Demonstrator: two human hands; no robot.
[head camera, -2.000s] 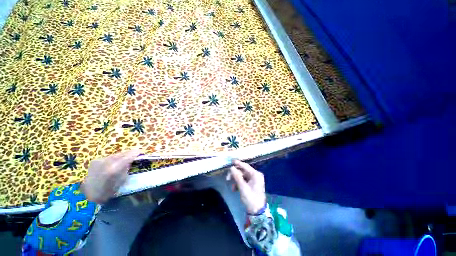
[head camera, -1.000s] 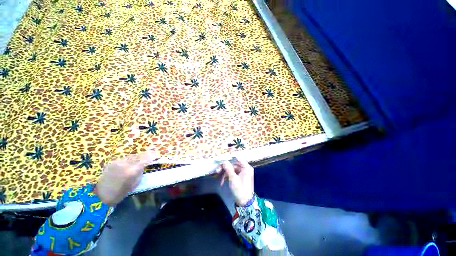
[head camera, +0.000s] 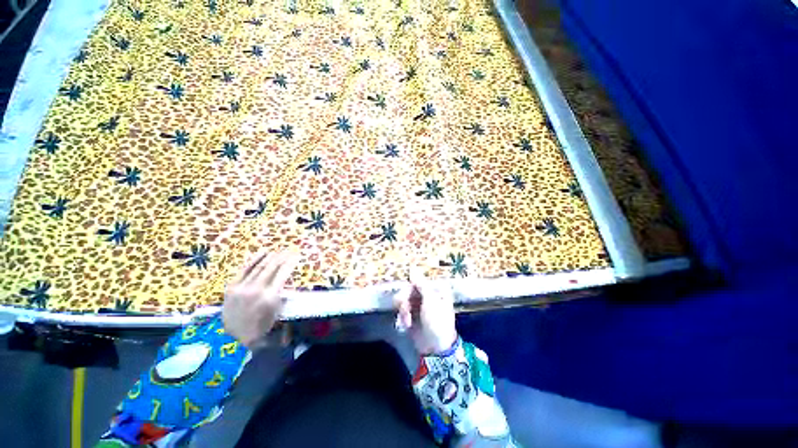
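Observation:
The printed fabric (head camera: 341, 175), yellow-orange leopard spots with small dark palm trees, spreads before me. Its white selvedge (head camera: 350, 301) runs along the near edge. My left hand (head camera: 255, 302) lies at this edge, fingers together and flat on the print, thumb side at the selvedge; its underside is hidden. My right hand (head camera: 426, 315) pinches the selvedge between thumb and fingers, right of my left hand. A pale straight strip (head camera: 573, 144) crosses the print at the right and meets the near edge.
The blue press housing (head camera: 709, 131) stands at the right, with darker fabric visible between it and the strip. A pale border (head camera: 35, 114) runs along the far left side. Grey floor with a yellow line (head camera: 78, 407) shows below left.
The lifted edge between my hands now lies flatter. My left hand has moved right and its fingers have spread onto the print. The view has shifted, showing more of the left side.

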